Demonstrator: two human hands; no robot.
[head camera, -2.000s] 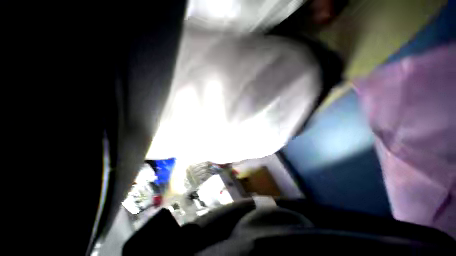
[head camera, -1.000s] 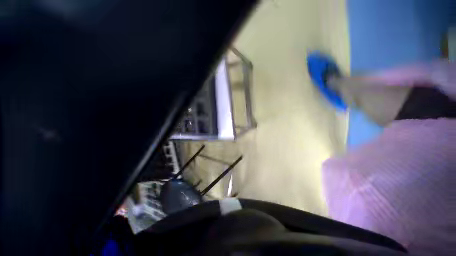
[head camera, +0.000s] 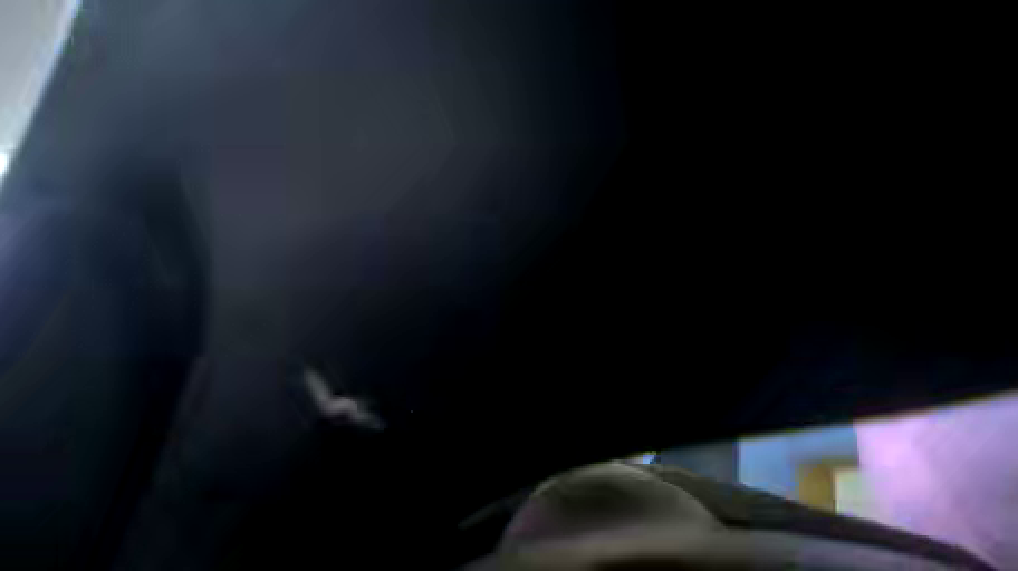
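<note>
A very dark, blurred surface (head camera: 335, 245) fills most of the head view, close to the camera. I cannot tell what it is. A small pale mark (head camera: 342, 407) shows on it, left of centre. Neither my left hand nor my right hand can be made out. No work piece shows.
At the bottom right, a blurred pink garment (head camera: 949, 480) shows beside a blue area (head camera: 781, 452) and a small yellowish-brown patch (head camera: 820, 482). A curved, dark and greyish object (head camera: 608, 519) crosses the bottom edge. A pale bright strip (head camera: 28, 67) is at the top left corner.
The dark surface has spread over almost the whole view. The yellow floor, blue shoe, stool-like legs and metal-framed rack are no longer seen. The pink garment now shows only at the bottom right.
</note>
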